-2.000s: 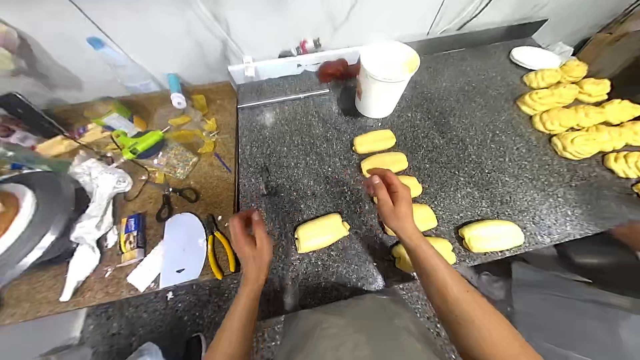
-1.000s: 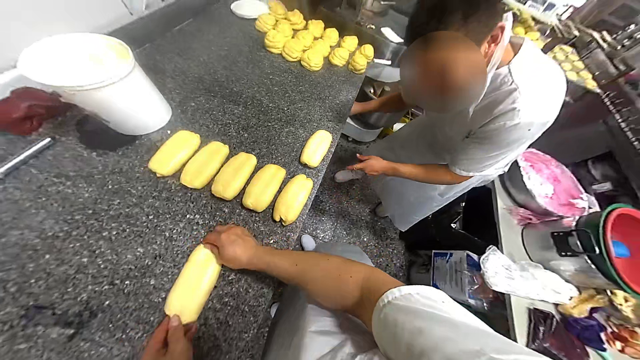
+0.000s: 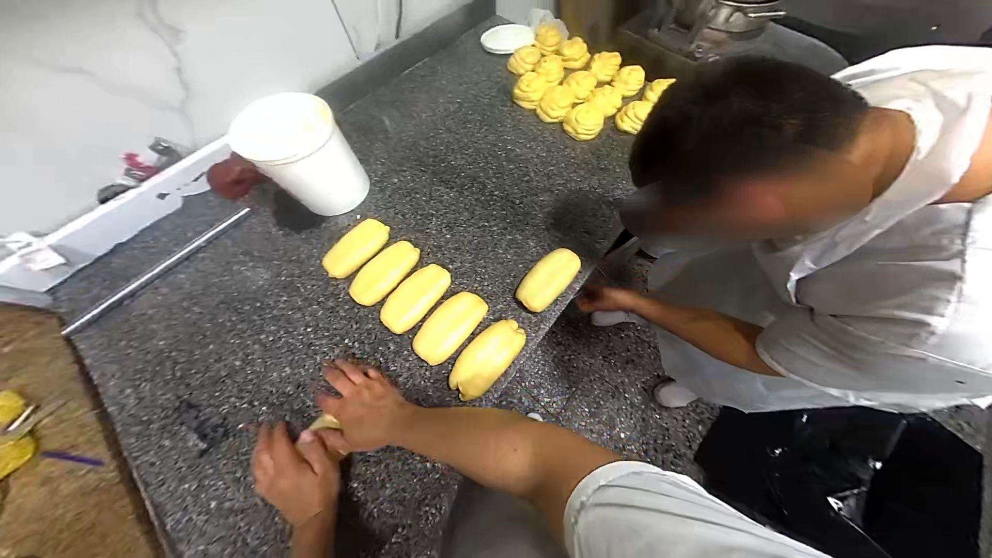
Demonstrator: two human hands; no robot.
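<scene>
At the lower left of the head view my left hand (image 3: 296,471) and my right hand (image 3: 364,409) meet over a yellow dough roll (image 3: 325,423) on the speckled stone counter. Most of that roll is hidden by my fingers. The right hand's fingers are spread, and its thumb side touches the roll. Beyond my hands lies a slanting row of several yellow dough rolls (image 3: 449,328), side by side. One more dough roll (image 3: 548,280) rests apart from them, near the counter's edge.
A white plastic bucket (image 3: 310,159) stands near the wall, beside a metal rod (image 3: 155,271). Coiled dough pieces (image 3: 583,85) and a white lid (image 3: 507,39) are at the far end. A co-worker (image 3: 876,232) leans in at the right. A brown board (image 3: 54,442) lies at left.
The dough roll between my hands showed almost whole one second ago; now my hands cover most of it. The co-worker has bent forward over the counter's edge. The view has swung.
</scene>
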